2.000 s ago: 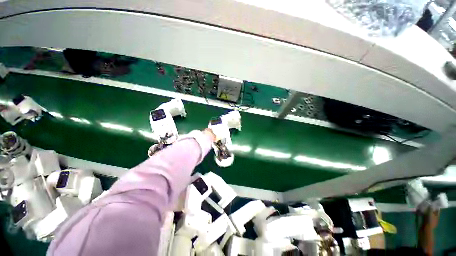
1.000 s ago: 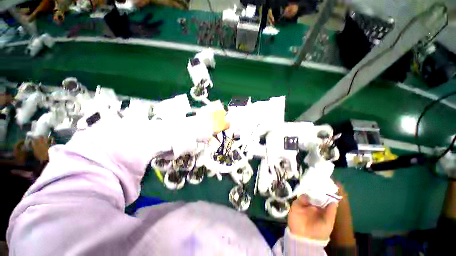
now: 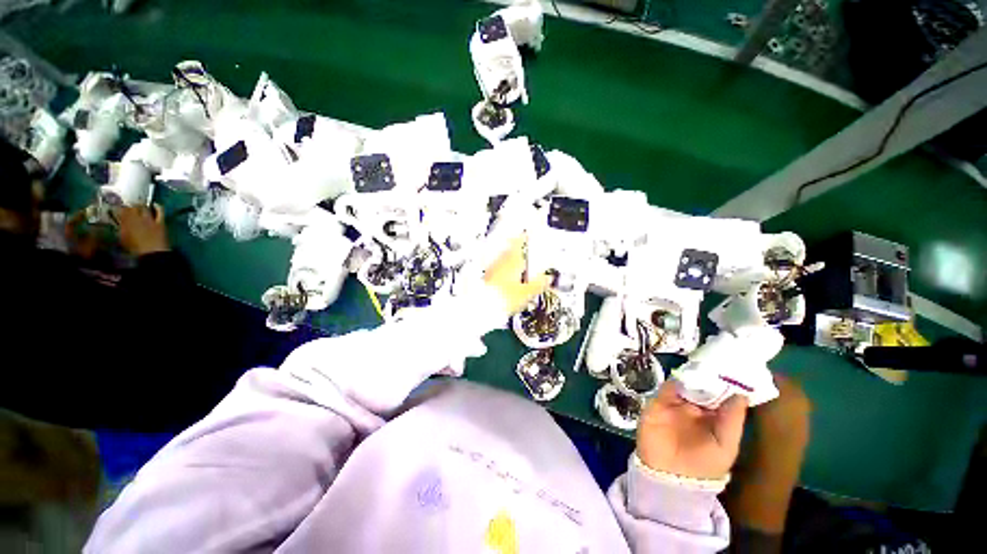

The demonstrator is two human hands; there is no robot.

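Note:
My left hand (image 3: 517, 279) is at the middle of a pile of white PTZ cameras, its fingers on one camera (image 3: 563, 276) whose open round base (image 3: 544, 319) shows dark wires and faces me. Part of its grip is hidden. My right hand (image 3: 693, 433) is at the lower right, closed on a white adhesive tube (image 3: 732, 370) with a magenta stripe. The tube lies to the right of the open base housings (image 3: 636, 371) and does not touch the camera under my left hand.
One white camera (image 3: 499, 67) lies on the green belt (image 3: 357, 65). A black and silver box (image 3: 879, 271) and a yellow cloth (image 3: 898, 335) are at the right. Another person's hand (image 3: 141, 229) is at the left; another's arm (image 3: 785, 433) is at the right.
My left hand has come back from the belt to the pile on the bench. One camera stays on the belt. My right hand, unseen at first, is now in view with the tube.

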